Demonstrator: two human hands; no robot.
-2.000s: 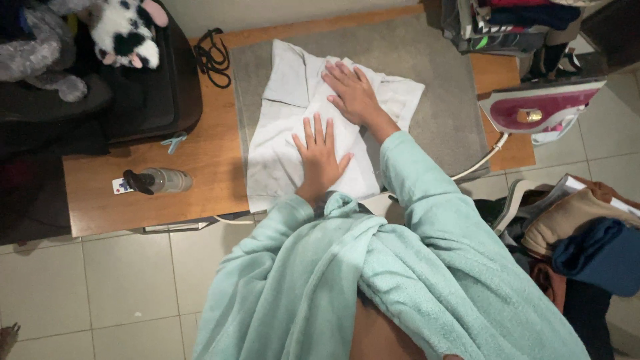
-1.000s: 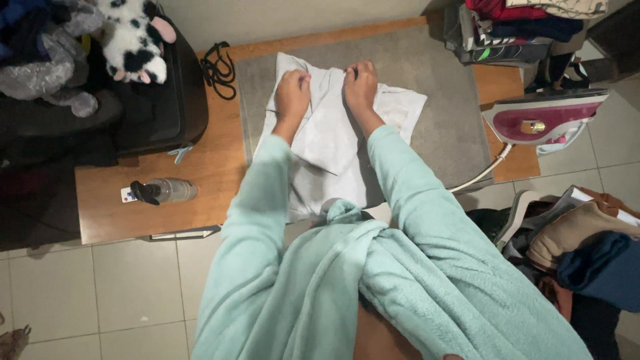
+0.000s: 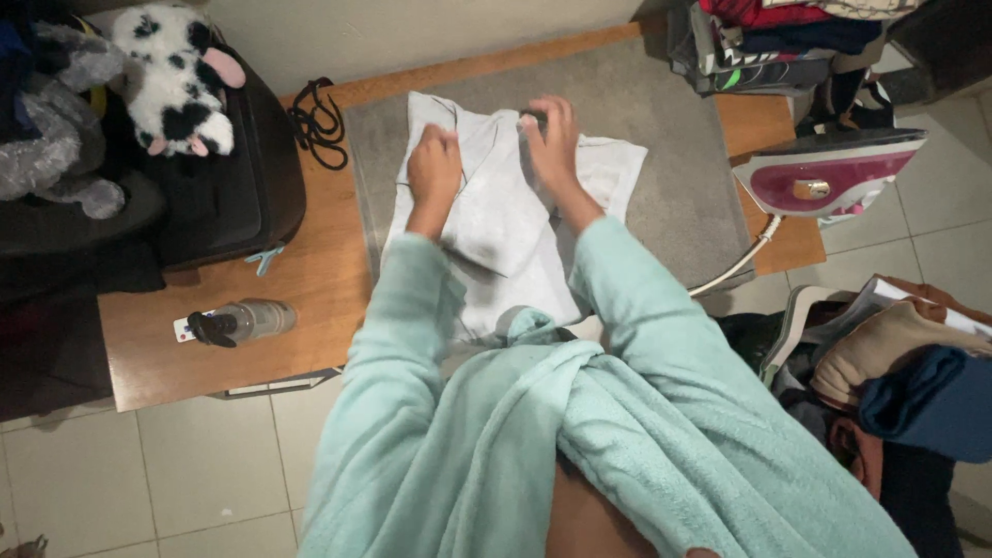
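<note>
A white cloth garment (image 3: 496, 209) lies partly folded over on a grey pad (image 3: 674, 178) on the wooden table. My left hand (image 3: 435, 167) pinches the garment's upper left part, the fingertips curled in against the fabric. My right hand (image 3: 554, 143) is over its upper middle, thumb and fingers apart; whether it touches the cloth is unclear. A pink and white clothes iron (image 3: 829, 178) stands at the pad's right end, its pale cord running down beside the pad. My forearms are in light green fleece sleeves.
At the left are a spray bottle (image 3: 263, 319), a coiled black cable (image 3: 318, 124), a light blue clothes peg (image 3: 265, 260) and a black case (image 3: 263, 170) with a cow plush toy (image 3: 167, 77). Folded clothes (image 3: 783, 46) are stacked at the upper right; more clothes (image 3: 876, 356) are heaped at the lower right.
Two seconds ago both hands lay spread flat on the garment; since then they have moved to its upper part and a section has been folded over. My right hand's fingers have since spread.
</note>
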